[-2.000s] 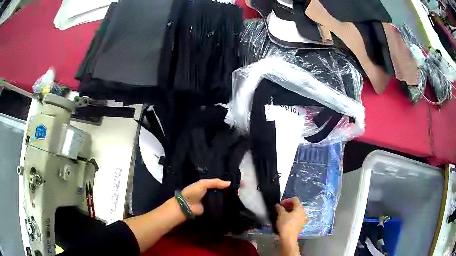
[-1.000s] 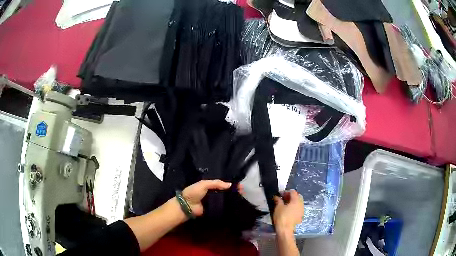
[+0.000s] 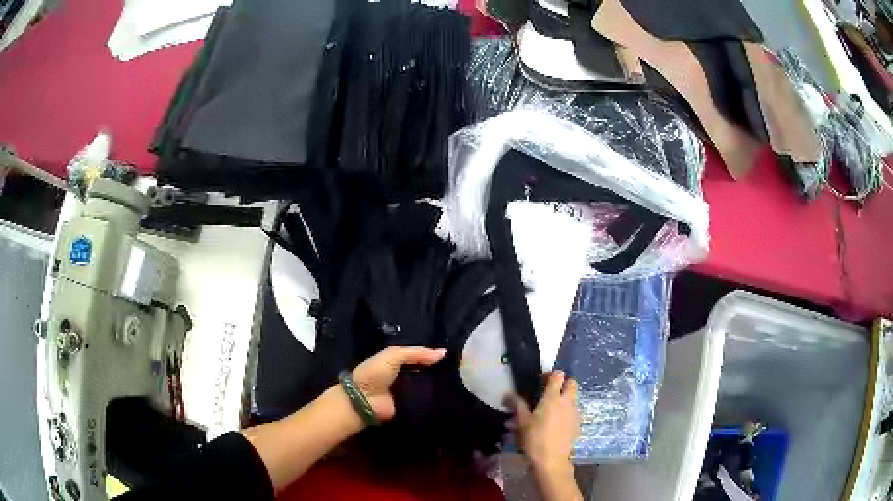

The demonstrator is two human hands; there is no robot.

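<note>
Loose black strips (image 3: 367, 264) lie in a dark heap in front of me. My left hand (image 3: 387, 382), with a green bangle at the wrist, rests at the heap with thumb and fingers apart; whether it holds a strip cannot be told against the black. My right hand (image 3: 548, 421) pinches the lower end of a long black strip (image 3: 511, 284), which runs up into an open clear plastic bag (image 3: 578, 142). A white paper piece (image 3: 548, 264) lies right of that strip. A rounded white card (image 3: 482, 367) shows left of it.
A cream sewing machine (image 3: 93, 323) stands at the left. Stacked black panels (image 3: 259, 88) and a ribbed strip stack (image 3: 397, 98) lie on the red-covered bench (image 3: 759, 235). Brown and black cut pieces (image 3: 676, 78) lie at the back right. A translucent bin (image 3: 803, 352) holds a blue crate (image 3: 759, 465).
My right hand has moved slightly left and down with the strip end. More of the rounded white card shows between the strips. My left hand has shifted slightly left.
</note>
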